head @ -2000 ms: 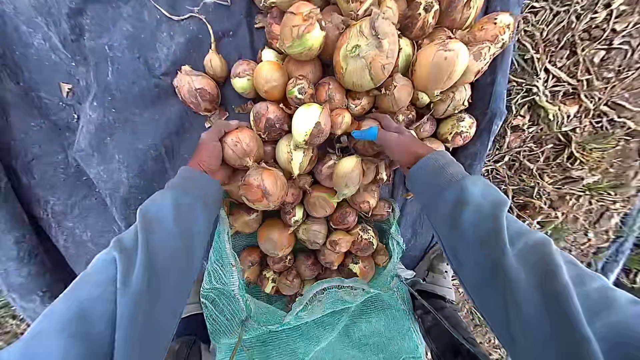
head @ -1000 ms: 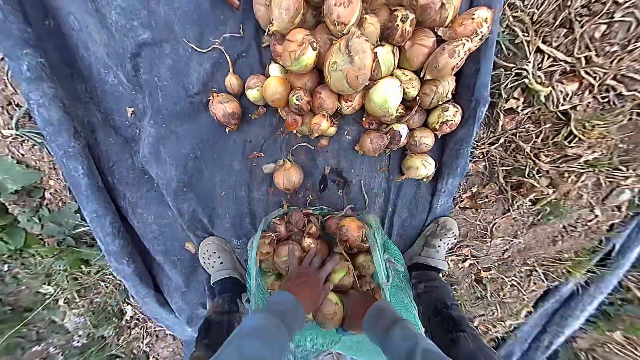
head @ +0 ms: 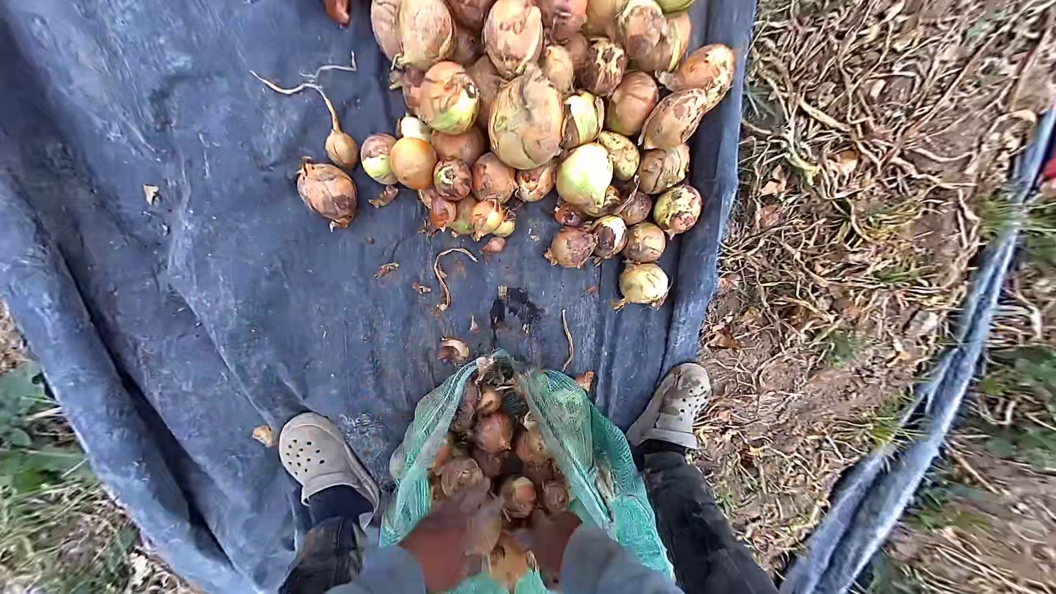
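Observation:
A green mesh sack [head: 586, 445] stands between my feet with its mouth spread, and brown onions [head: 493, 432] fill what shows of its inside. My left hand [head: 445, 536], blurred, is low in the sack's opening against the onions. Close to it on the right, my right hand [head: 551, 540] is also blurred and partly hidden by its blue-grey sleeve. Whether either hand grips an onion cannot be made out. Ahead, a big heap of onions [head: 526, 122] lies on a dark blue tarp [head: 247, 330].
Two onions, one a small bulb with a long dry stem [head: 341, 149], lie left of the heap. Grey clogs [head: 322, 454] flank the sack. Dry stalks [head: 833, 206] cover the ground at right. Part of another person's hand [head: 337, 10] shows at the top edge.
Two seconds ago my hands were around onions at the heap; now both are at the sack. The single onion in front of the sack one second ago is no longer there. The heap's near edge has shrunk back.

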